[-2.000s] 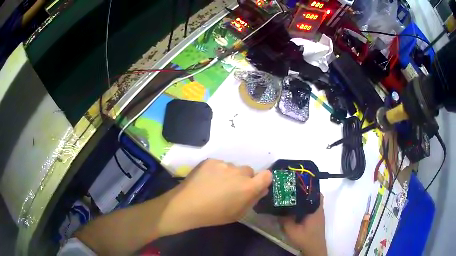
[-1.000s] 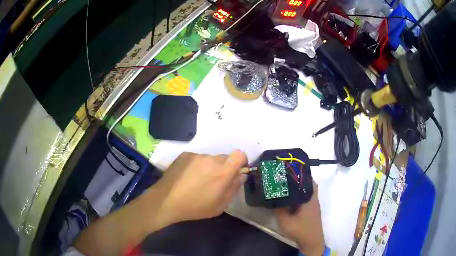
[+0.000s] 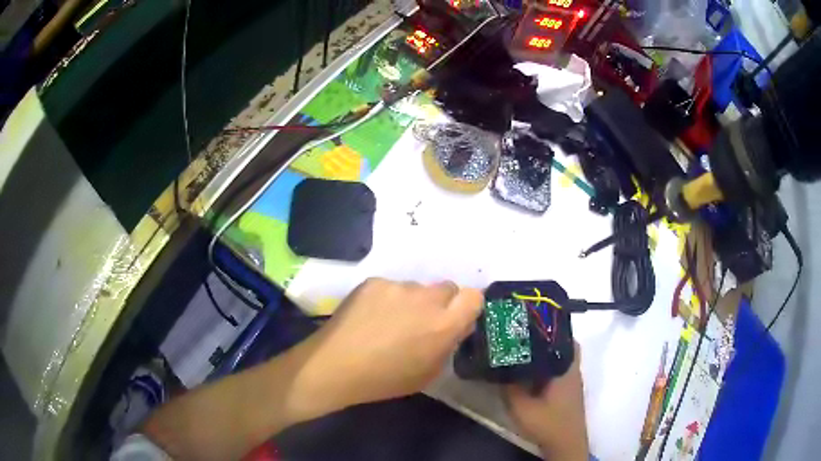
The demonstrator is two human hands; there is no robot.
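Note:
The open black housing (image 3: 560, 358) shows a green circuit board (image 3: 508, 333) and yellow, red and blue wires. My right hand (image 3: 551, 410) holds it from below at its near edge. My left hand (image 3: 396, 338) is pinched at the housing's upper left, fingertips against the board's edge. The small pale stick seen in that pinch a second ago is now hidden by the fingers. A black cord runs from the housing's right side to a coiled bundle (image 3: 633, 261) with its plug. A flat black back cover (image 3: 332, 219) lies on the bench at left.
Small screws (image 3: 414, 213) lie on the white surface (image 3: 387, 270). Behind are a tape roll (image 3: 459, 162) and a clear dish (image 3: 524, 176). A large dark screwdriver (image 3: 752, 167) hangs at right. An orange-handled screwdriver (image 3: 655, 410) lies at front right, beside a blue bin (image 3: 745, 387).
The view has shifted slightly. My left fingertips have moved in closer to the board from the housing's left edge, covering the pale stick. My right hand keeps its hold.

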